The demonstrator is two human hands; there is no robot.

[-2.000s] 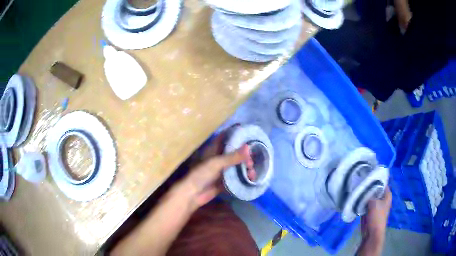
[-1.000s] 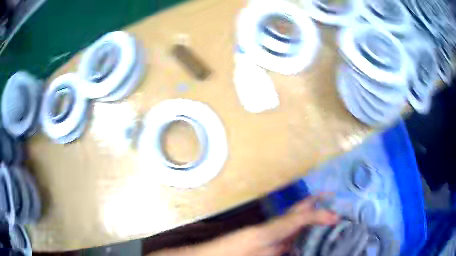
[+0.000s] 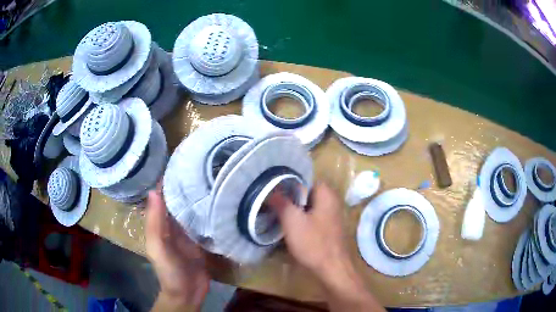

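Several grey-white brim rings (image 3: 231, 228) with dark bands are held together above the board's near edge at centre. My left hand (image 3: 177, 253) is at their lower left side, its fingers upright beside the outer rims. My right hand (image 3: 311, 228) reaches in from the right, with its fingers inside the open centre of the front ring. Its fingertips are partly hidden there. A single brim ring (image 3: 367, 237) lies flat to the right of my right hand. A white glue bottle (image 3: 364, 186) lies behind it.
Assembled hats (image 3: 106, 131) stand in stacks at left. Open rings (image 3: 367, 125) lie along the back. A second glue bottle (image 3: 474, 216), a brown block (image 3: 439, 164) and stacked rings (image 3: 529, 259) are at right. A green surface (image 3: 366, 42) lies beyond the tan board (image 3: 427, 113).
The view has swung left from the crate to the board and the hats. Both hands have come together with the rings over the board's near edge.
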